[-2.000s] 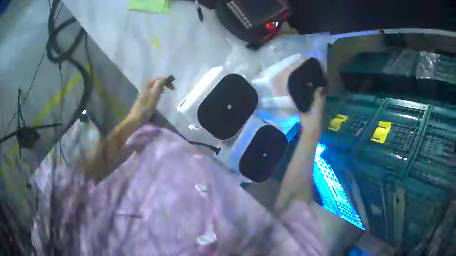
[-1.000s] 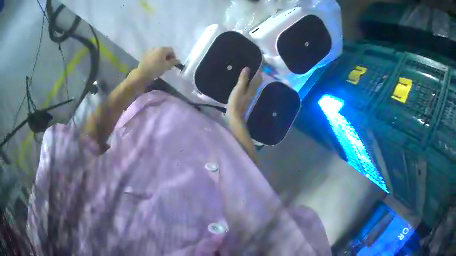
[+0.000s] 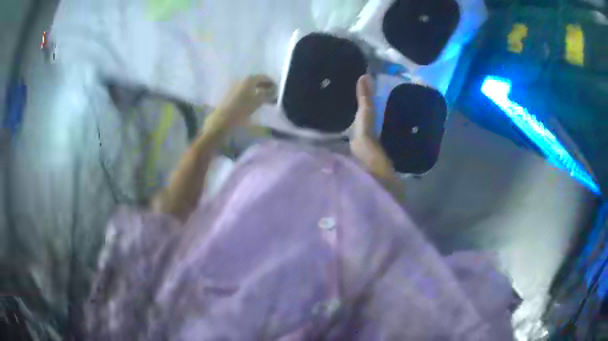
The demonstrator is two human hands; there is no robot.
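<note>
A white unit with a black rounded-square face [image 3: 325, 83] stands on the white bench in front of me. My right hand [image 3: 365, 123] holds its right side, with the thumb up along the edge of the face. My left hand [image 3: 250, 96] is at its left side, fingers pinched on a small dark plug-like piece, blurred; whether it touches the unit I cannot tell. A second unit [image 3: 415, 126] stands just right of my right hand. A third unit [image 3: 421, 26] lies behind it, on clear plastic.
Green crates with yellow labels [image 3: 575, 45] stand at the right. A bright blue-lit strip [image 3: 540, 133] runs beside the bench [image 3: 167, 56]. A green pad [image 3: 170, 8] lies at the bench's back. Blurred dark cables are on the floor at left.
My right hand has let go of the far unit and come back to hold the nearest one. My left hand has moved to that unit's left side. The view has shifted and blurred.
</note>
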